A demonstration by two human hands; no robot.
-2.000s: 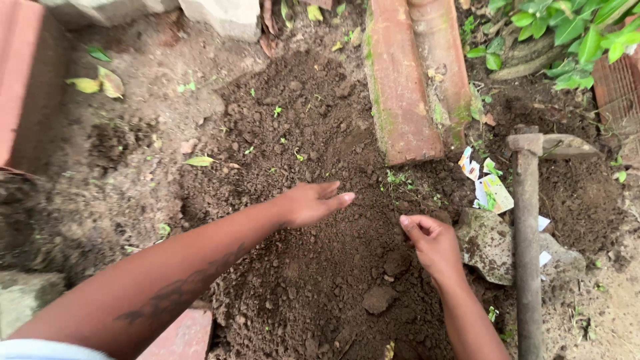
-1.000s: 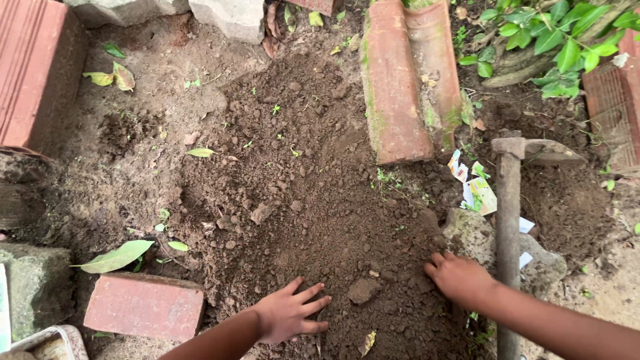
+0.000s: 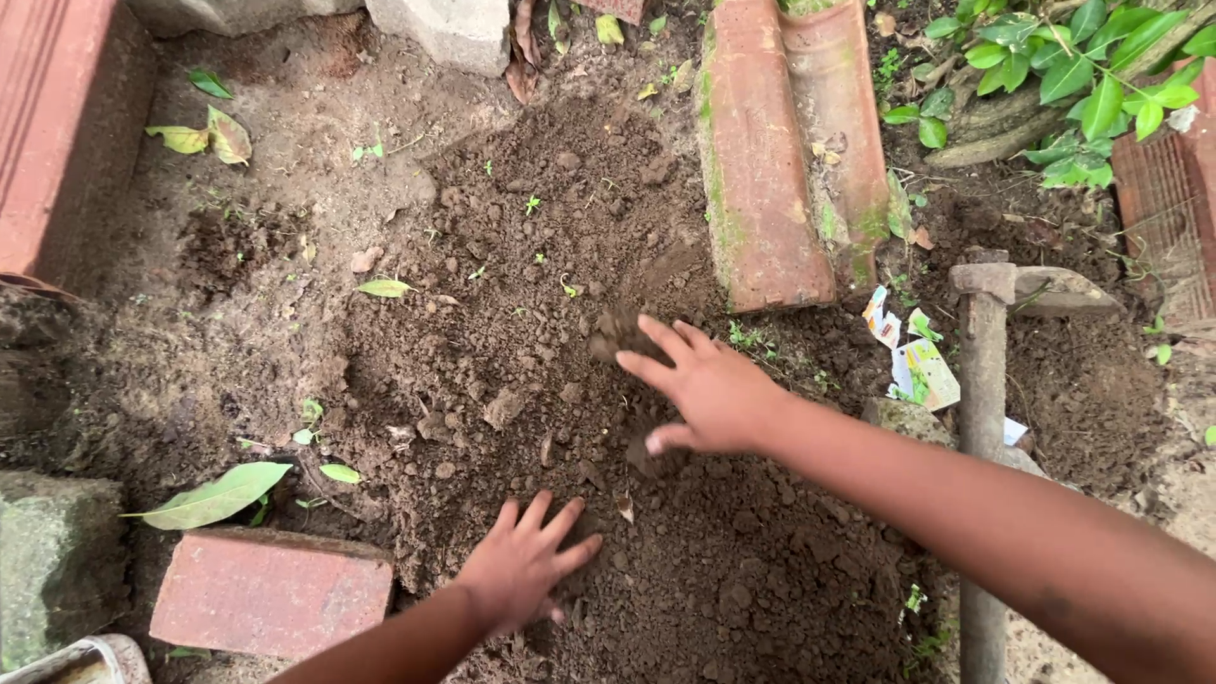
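Observation:
My right hand [image 3: 708, 389] is spread over the loose brown soil [image 3: 513, 313] in the middle, with blurred clumps of soil moving at its fingertips. Lower and to the left, my left hand [image 3: 527, 560] rests with fingers apart on or just above the soil. Neither hand grips anything. Small green seedlings [image 3: 532, 204] dot the soil beyond both hands. A curved clay roof tile [image 3: 765, 161] with mossy edges lies beyond my right hand. Torn pieces of a printed packet [image 3: 923, 373] lie to the right of that hand.
A hoe with a wooden handle [image 3: 981, 399] lies at the right, under my right forearm, its metal blade [image 3: 1064, 292] pointing right. A red brick [image 3: 271, 594] and a mossy stone block [image 3: 57, 570] are at lower left. A larger red brick [image 3: 71, 123] stands upper left; leafy branches [image 3: 1092, 85] hang upper right.
My right hand has moved up and left from beside the stone near the hoe handle to mid-soil. The earliest frame shows both hands closer together, below the roof tile.

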